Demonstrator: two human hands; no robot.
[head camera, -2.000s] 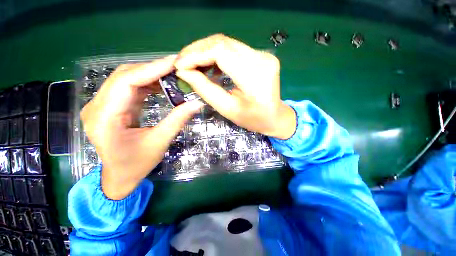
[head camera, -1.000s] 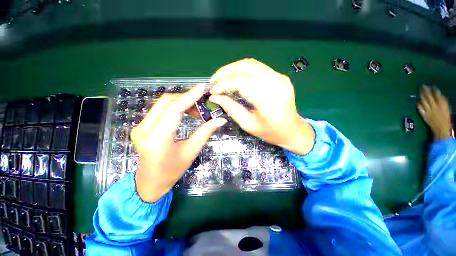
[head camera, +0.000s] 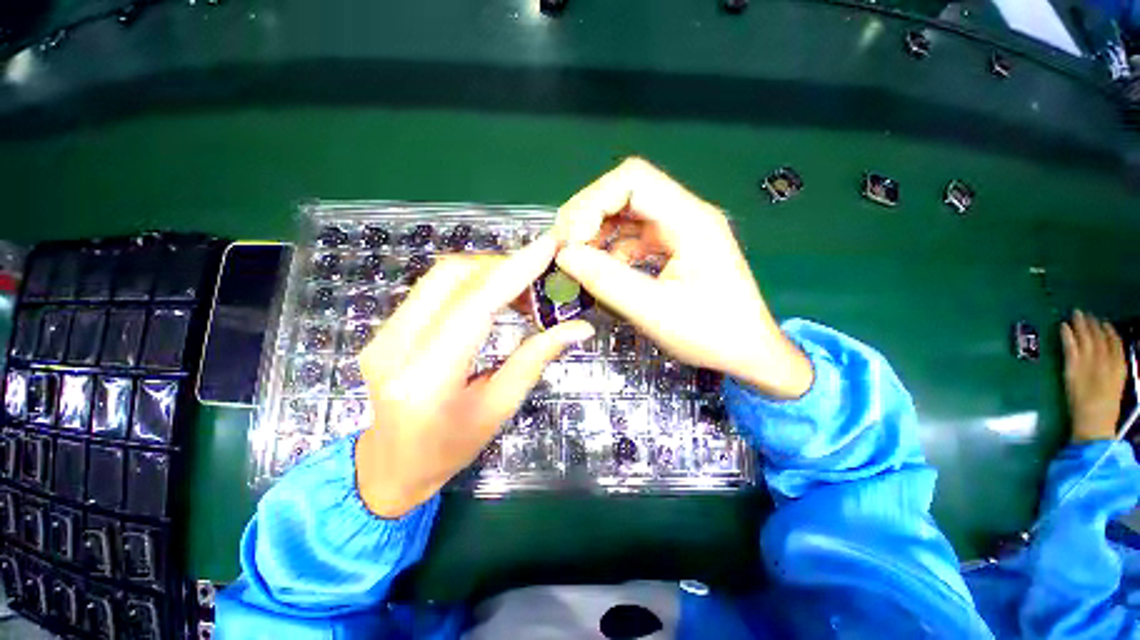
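A dark watch housing (head camera: 559, 295) with a pale yellow-green round area inside is held up between both hands, above the clear blister tray (head camera: 281, 438). My left hand (head camera: 438, 375) grips the housing's left and lower edge between thumb and fingers. My right hand (head camera: 669, 281) touches the housing's upper edge with thumb and fingertips pinched together; whether a small part is in the pinch cannot be seen. The clear tray has rows of pockets with small dark round parts and strong glare. The hands cover its middle.
A black blister tray (head camera: 94, 338) lies at left. A dark flat slab (head camera: 245, 328) lies between the trays. Several small units, one here (head camera: 880, 189), sit on the green surface beyond and right. Another person's hand (head camera: 1095, 375) rests at the far right, near a single unit (head camera: 1025, 340).
The view has shifted, so hands and trays sit differently in the picture. The hands keep their hold on the housing. The other person's hand came in at right and is now lower. One unit fewer shows in the near row.
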